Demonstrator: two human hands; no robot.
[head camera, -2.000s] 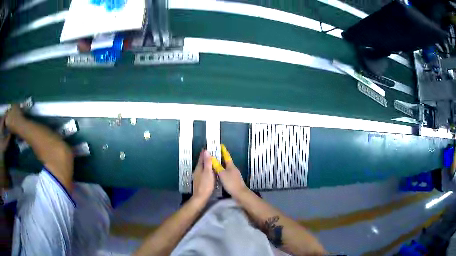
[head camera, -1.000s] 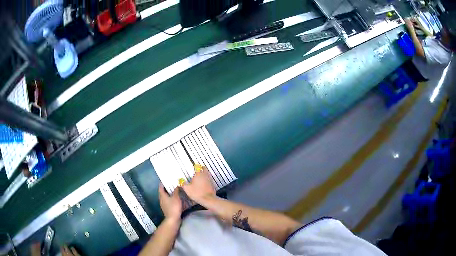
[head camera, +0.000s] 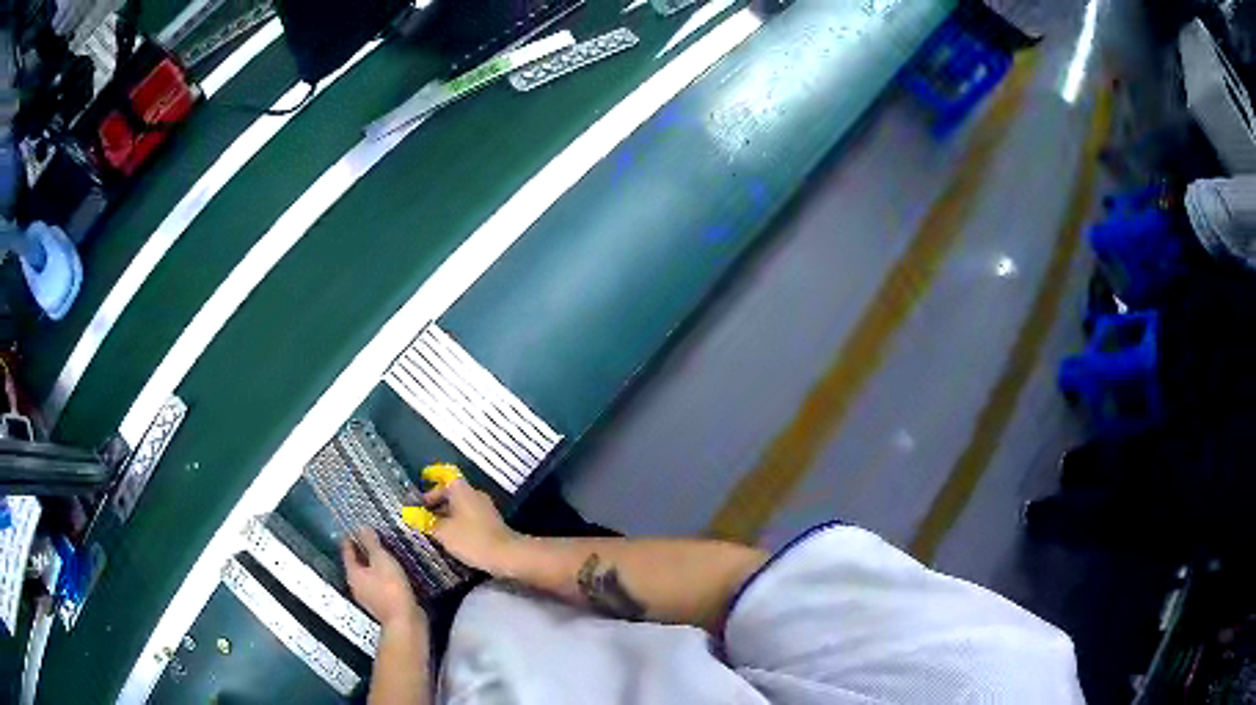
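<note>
A group of narrow strips (head camera: 361, 466), grey with dark markings, lies side by side on the green bench in front of me. My left hand (head camera: 378, 576) is at its left edge with fingers on it. My right hand (head camera: 462, 523), with yellow finger cots, is at its right edge, fingers bent against the strips. The hands cover the near part of the group. A second group of white strips with dark gaps (head camera: 475, 406) lies to the right. Two separate strips, one of them the outer strip (head camera: 289, 627), lie to the left.
A long white edging (head camera: 455, 276) runs along the green bench (head camera: 592, 262). Small loose parts (head camera: 223, 645) lie at lower left. Red bins (head camera: 142, 113) and a blue fan (head camera: 53, 270) stand at upper left. Blue stools (head camera: 1113, 372) stand beyond the aisle at right.
The view has turned to the right. The strips between my hands showed plain white faces before and now show grey, marked faces. Both hands have moved to the sides of that group.
</note>
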